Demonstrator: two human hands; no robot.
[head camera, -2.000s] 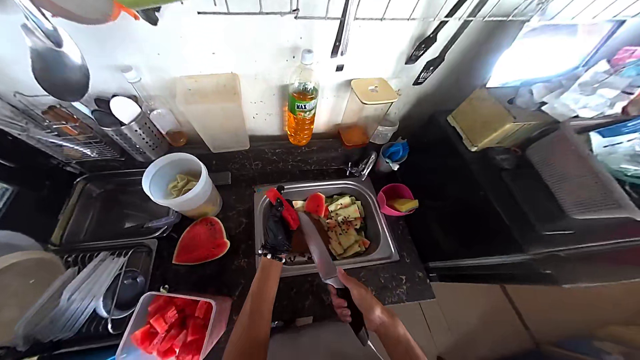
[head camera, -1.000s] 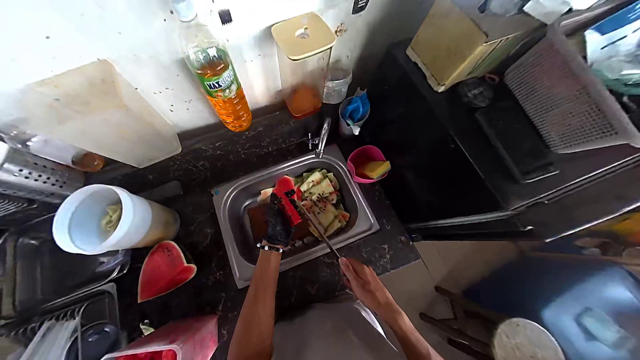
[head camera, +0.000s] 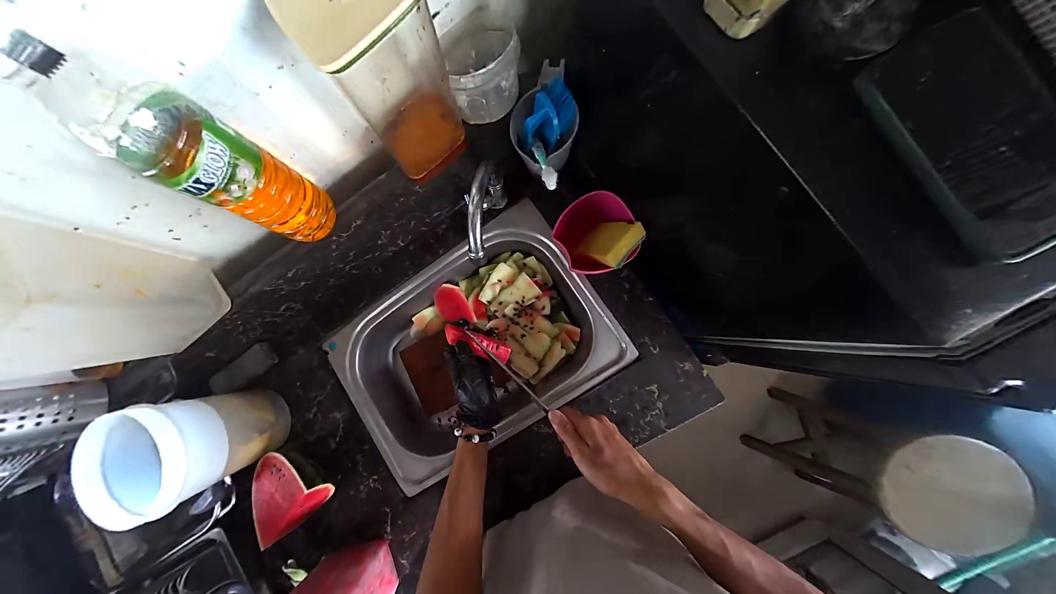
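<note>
My left hand (head camera: 473, 386), in a black glove with a beaded bracelet at the wrist, holds a piece of red watermelon flesh (head camera: 488, 345) over the stainless steel sink (head camera: 375, 429). My right hand (head camera: 598, 450) is bare and grips a knife, its thin-looking blade (head camera: 524, 384) reaching up and left to the watermelon piece. Pale green watermelon rinds (head camera: 528, 318) with dark seeds fill the far right part of the basin. Another red piece (head camera: 454, 304) lies just beyond the glove. A brown board or flat slab (head camera: 427, 375) shows beneath. The knife handle is hidden in my fist.
A chrome faucet (head camera: 477, 216) rises behind the sink, near a pink bowl with a sponge (head camera: 619, 242). Left of the sink are a white bucket (head camera: 177, 454) and a cut watermelon wedge (head camera: 285, 499). An orange liquid bottle (head camera: 272, 194) stands by the wall; a round stool (head camera: 957, 495) is at right.
The view has tilted and moved closer to the sink. The knife, broad side visible two seconds ago, now shows a thin edge at the watermelon piece. Both hands keep their holds.
</note>
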